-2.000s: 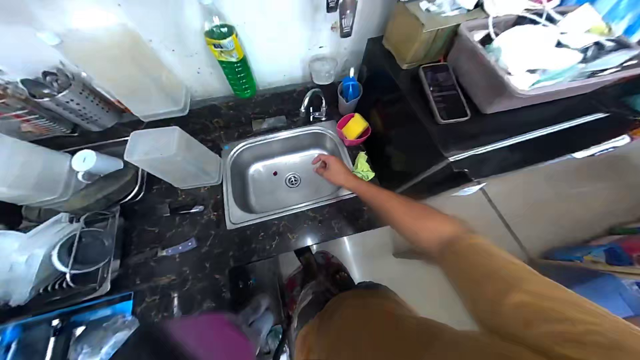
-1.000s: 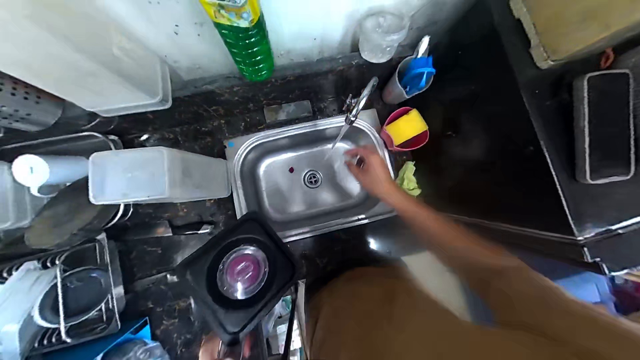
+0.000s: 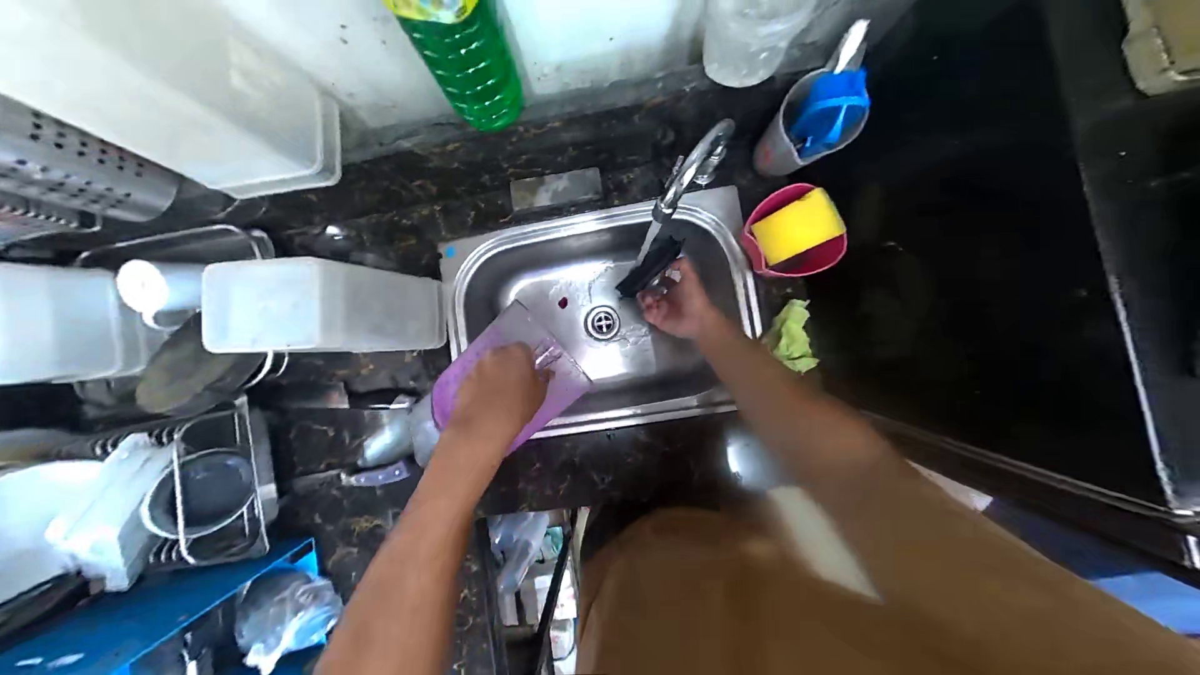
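My left hand [image 3: 502, 389] grips a purple translucent plastic container [image 3: 567, 380], tilted over the left front rim of the stainless steel sink [image 3: 525, 267]. Inside the basin, my right hand [image 3: 677, 298] holds a black object [image 3: 649, 267] edge-on beneath the chrome faucet [image 3: 689, 169], where water appears to run. Its exact kind is unclear, and my fingers hide part of it. The round drain [image 3: 602, 322] shows between the hands, with a small dark red bit [image 3: 563, 303] beside it.
Right of the sink are a pink bowl [image 3: 753, 246] with a yellow sponge [image 3: 797, 227] and a green cloth [image 3: 793, 336]. Behind stand a green liquid bottle [image 3: 469, 70] and a cup of utensils [image 3: 776, 148]. A frosted container [image 3: 323, 305] and a knife [image 3: 377, 474] lie left.
My left hand and the purple container have come over the sink's left side. My right hand, seen without a black object earlier, now holds one under the faucet. The view has moved closer.
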